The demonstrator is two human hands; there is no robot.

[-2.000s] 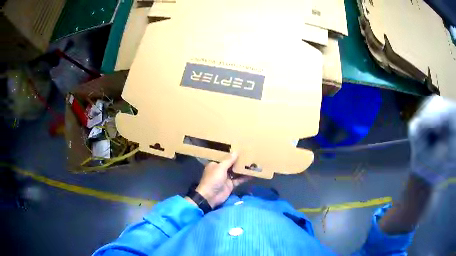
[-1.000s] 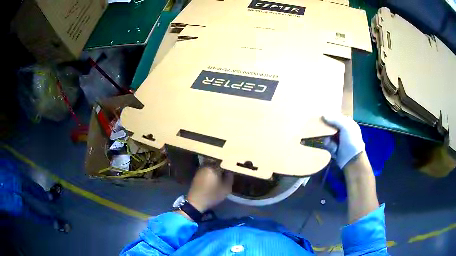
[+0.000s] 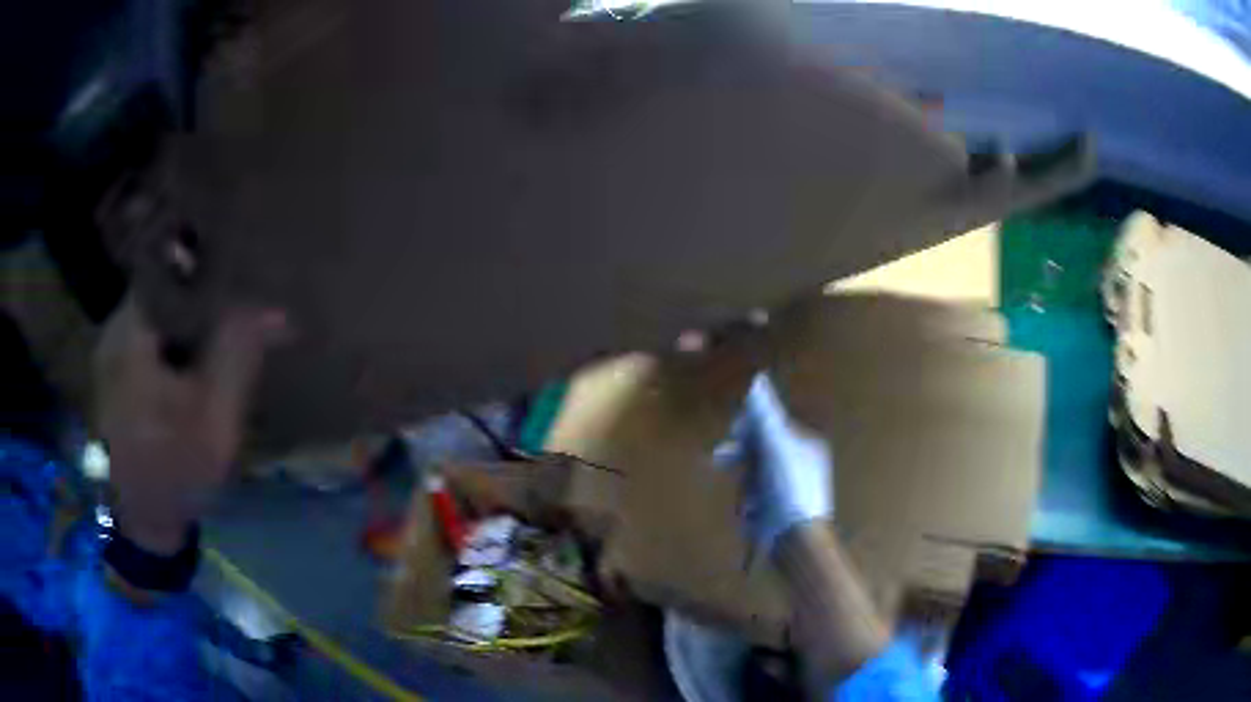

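A box blank (image 3: 549,206) is raised close to the camera, dark and blurred, and fills the upper left and middle. My left hand (image 3: 179,425), bare with a black wristband, grips its left edge. My right hand (image 3: 785,466), in a white glove, is below the raised blank and over the blank pile (image 3: 906,466). Its fingertips point up towards the raised blank; blur hides whether they touch it or hold anything.
Stacked blanks (image 3: 1194,357) lie on the green bench top (image 3: 1070,412) at the right. A scrap carton (image 3: 425,562) with yellow strapping stands on the floor, lower left of the pile. A pale bin rim (image 3: 682,658) and a blue plastic shape (image 3: 1070,624) show below the bench.
The blank has been lifted from over the pile, up and to the left. My left hand has gone left with it. My right hand has left the blank's right edge and moved left. The view has shifted.
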